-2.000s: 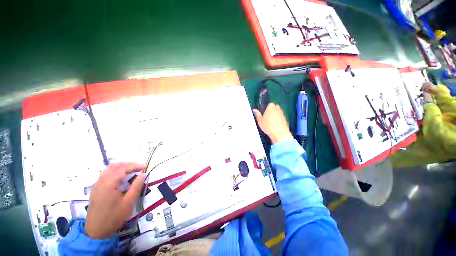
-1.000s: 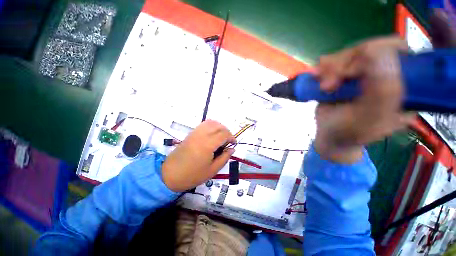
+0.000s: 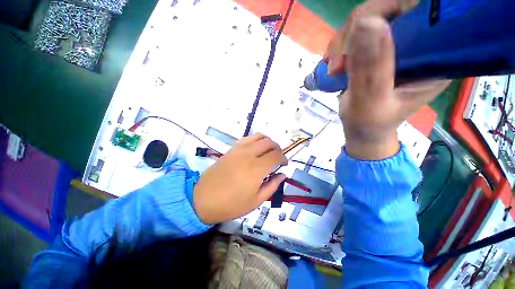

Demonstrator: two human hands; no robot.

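The large white panel back plate (image 3: 186,79) lies tilted in front of me. My left hand (image 3: 240,180) rests over its lower middle, with yellow, red and black wires (image 3: 297,145) coming out at its fingertips. My right hand (image 3: 372,90) is blurred and large at the upper right, wrapped around a blue electric screwdriver (image 3: 446,42). The screwdriver's front end points left over the plate; I cannot make out its bit. A red harness (image 3: 308,200) and black tape (image 3: 278,192) lie just right of my left hand. A long dark cable (image 3: 263,84) crosses the plate.
Screw trays (image 3: 73,34) sit at the upper left on the green bench (image 3: 39,93). A pink-lined bin (image 3: 31,180) with a blue rim is at the lower left. Other panels (image 3: 491,113) on orange-red padding stand at the right, with a black cord (image 3: 474,245) near them.
The view has swung from the right side toward the left. My right hand took hold of the blue screwdriver and lifted it over the plate. My left hand stays at the wires.
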